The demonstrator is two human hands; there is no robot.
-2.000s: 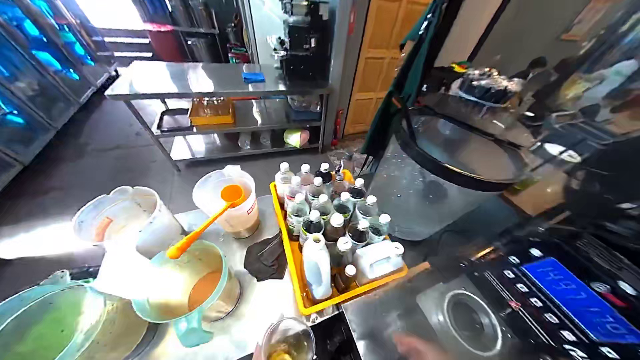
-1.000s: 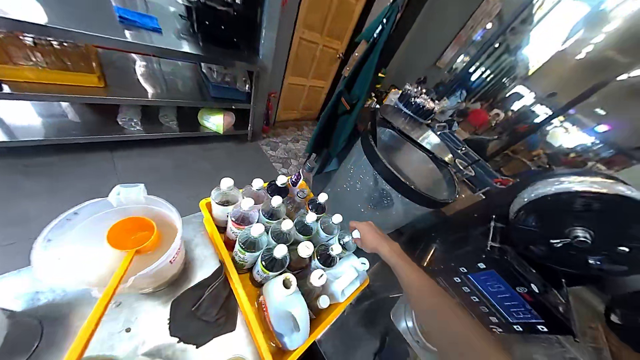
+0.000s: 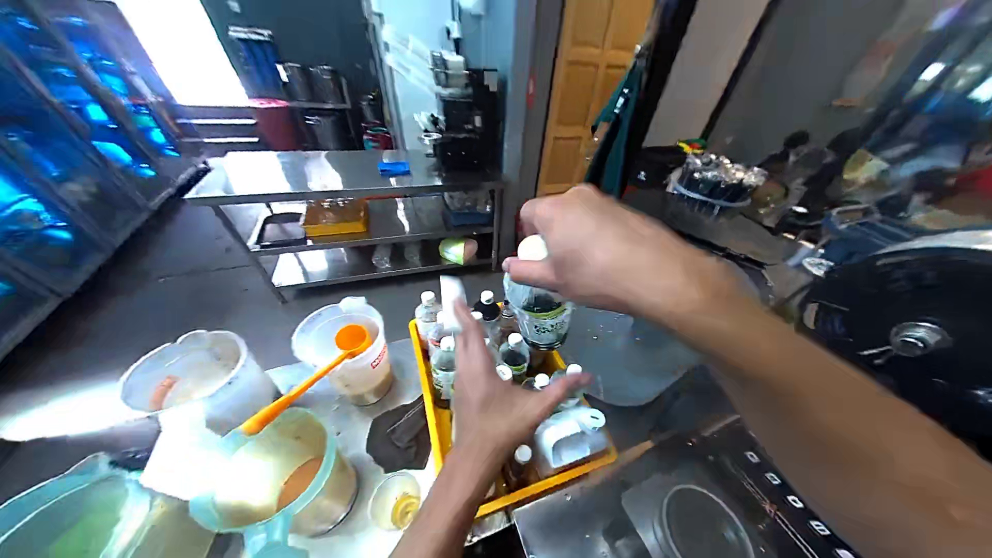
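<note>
My right hand [image 3: 589, 248] grips the white cap of a clear plastic bottle [image 3: 542, 314] with dark contents and a green label, held up above the yellow crate [image 3: 542, 488]. Below and left of it, my left hand [image 3: 496, 387] is spread over the crate, fingers apart, close to a blurred white thing [image 3: 452, 298] at its fingertips; whether they touch is unclear. Several white-capped bottles [image 3: 443, 364] stand in the crate, some hidden by my left hand. A white plastic jug [image 3: 572, 438] stands at the crate's front right, beside a bottle of brown liquid [image 3: 519, 465].
Left of the crate are a dark cloth [image 3: 399, 435], a small cup [image 3: 394, 500], a measuring jug [image 3: 310, 473] and a tub [image 3: 364, 380] with an orange ladle [image 3: 298, 391]. A cooker [image 3: 682, 511] is at right. A steel shelving table [image 3: 349, 174] stands behind.
My right hand has risen from beside the crate's bottles, and a capped bottle now hangs from it. My left hand has come into view over the crate. The view has swung back left.
</note>
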